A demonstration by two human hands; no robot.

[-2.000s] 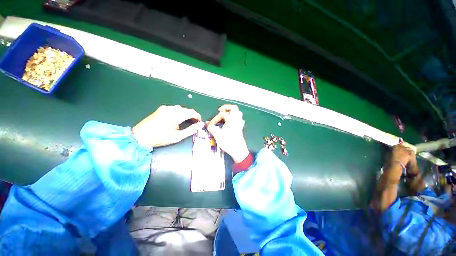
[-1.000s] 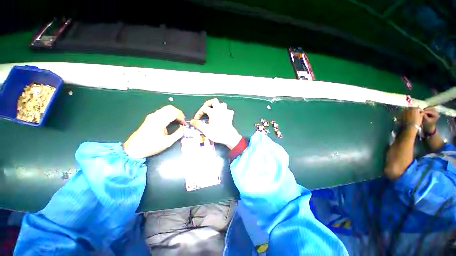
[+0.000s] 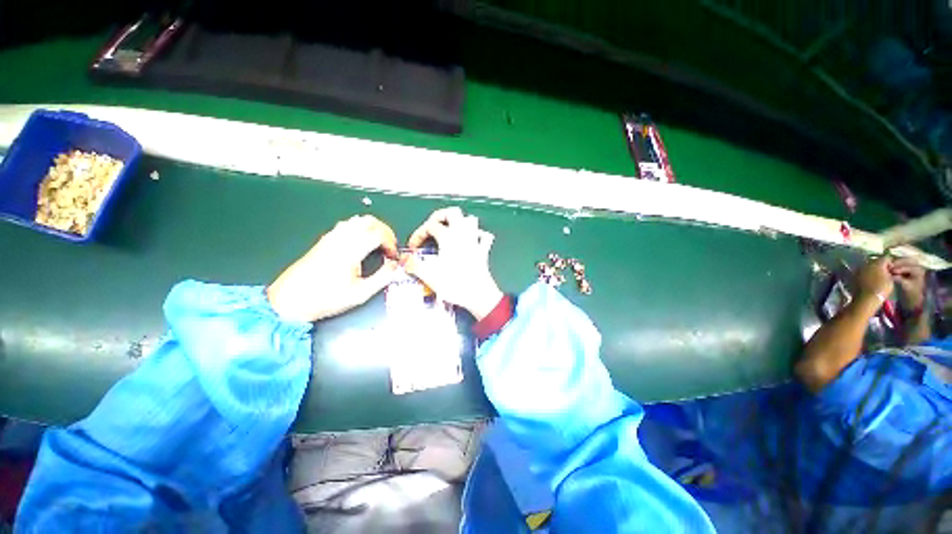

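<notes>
A phone housing (image 3: 426,349) lies on the dark-green bench in front of me, its pale face up and glaring, its top end pointing away. My left hand (image 3: 339,273) and my right hand (image 3: 453,263) meet at that top end, fingertips almost touching. The thumbs and index fingers of both hands are pinched over the housing's top edge. Whether a small component is between the fingertips is hidden. A loose component pile (image 3: 564,273), coppery and dark, lies on the bench right of my right hand.
A blue parts bin (image 3: 123,177) with cream bits stands at left. A white rail (image 3: 418,175) borders the green belt (image 3: 538,136), which carries a black tray (image 3: 324,81), a phone at upper left (image 3: 136,44) and another phone (image 3: 647,149). Another person's hands (image 3: 887,282) are at far right.
The camera view has tilted and shifted. My hands stay at the housing's top end, with the fingertips slightly rearranged. At far right, the other person's hands have moved, and a phone now shows beside them.
</notes>
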